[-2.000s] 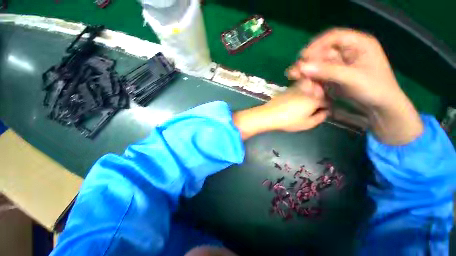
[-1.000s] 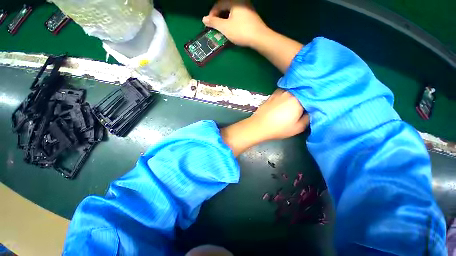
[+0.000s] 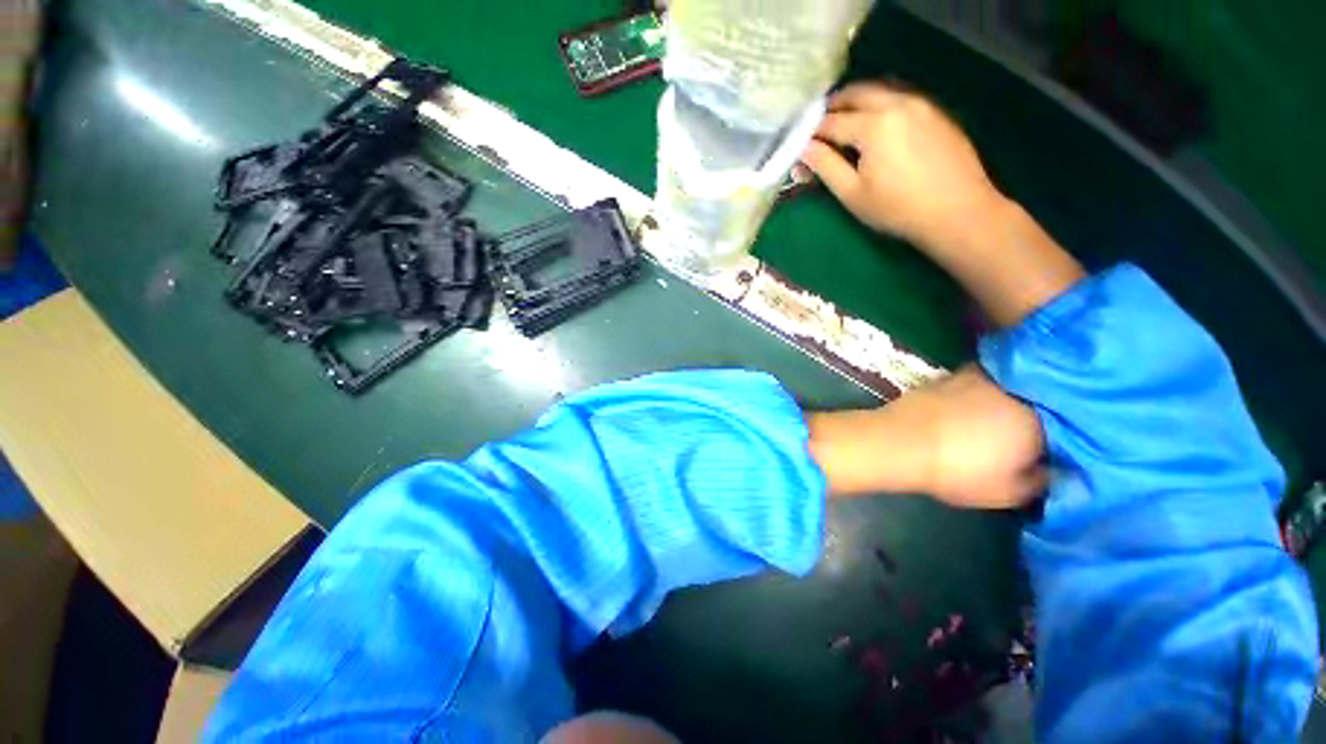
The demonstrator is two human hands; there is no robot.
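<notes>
My right hand (image 3: 909, 163) is over the green belt, its thumb and fingertips bent together at the right edge of the wrapped post (image 3: 710, 167). A small piece of something shows under the fingertips; what they touch is mostly hidden by the post. My left hand (image 3: 967, 441) is low over the bench beside the rail, its fingers curled and partly hidden by my right sleeve, so any held part does not show. Dark red side keys (image 3: 945, 676) lie in a loose, blurred pile below it, partly beside my right sleeve.
Black plastic frames (image 3: 364, 255) lie in a tangled heap, with a neater stack (image 3: 567, 269) beside the post. A phone housing with green board (image 3: 614, 55) is on the belt left of the post. The edge strip (image 3: 814, 327) crosses diagonally. An open carton (image 3: 138, 465) stands at lower left.
The view has shifted, moving the bench items rightward in the picture. My right hand was at a phone housing in clear view; its fingertips are now against the post's edge. My left hand stays over the bench.
</notes>
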